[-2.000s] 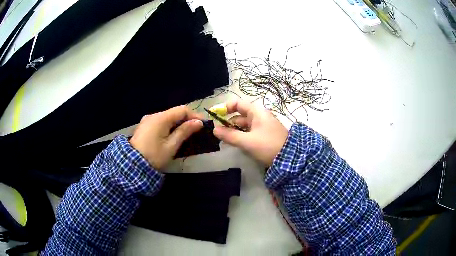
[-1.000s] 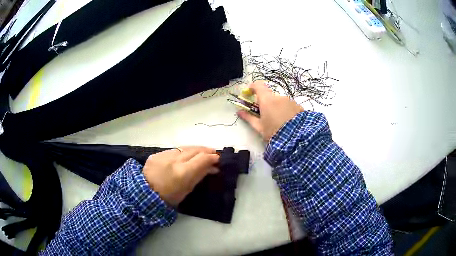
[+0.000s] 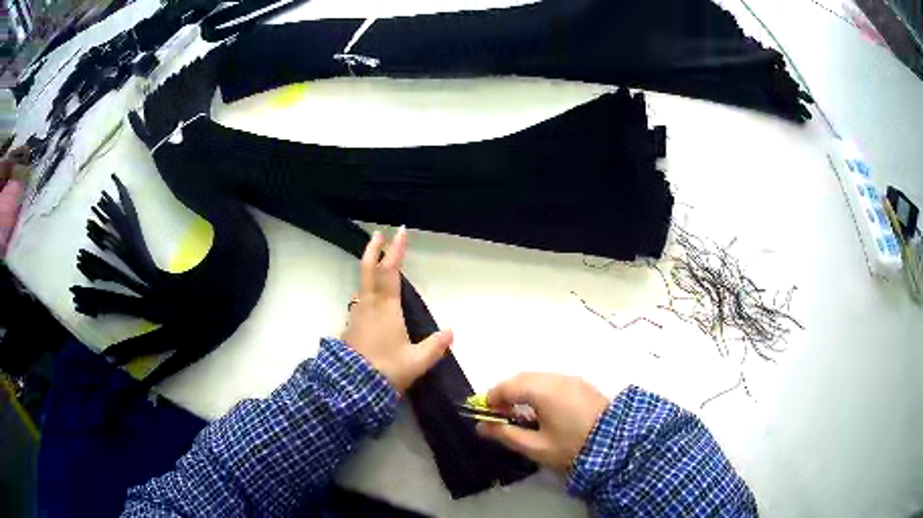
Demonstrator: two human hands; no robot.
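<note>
A small group of black straps (image 3: 437,410) runs diagonally toward the table's front edge, its squared ends at the lower middle. My left hand (image 3: 390,329) lies on the straps' left side with fingers extended and thumb apart, not closed on them. My right hand (image 3: 555,417) is closed around thread snips (image 3: 496,413) with a yellow part at the grip. The snips' tips point left, over the straps near their ends. Whether the blades touch the straps I cannot tell. The large black strap bundle (image 3: 486,182) fans out beyond my hands, with ragged ends at its right.
Dark thread waste (image 3: 724,293) lies right of the bundle on the white table (image 3: 800,425). A second tied bundle (image 3: 567,46) lies at the back. Loose strap ends (image 3: 127,273) spread at left. A power strip (image 3: 870,207) is at right.
The view has shifted left, showing more of the bundles. My left hand has gone from gripping the strap group to lying extended on it. My right hand has brought the snips to the straps' near end.
</note>
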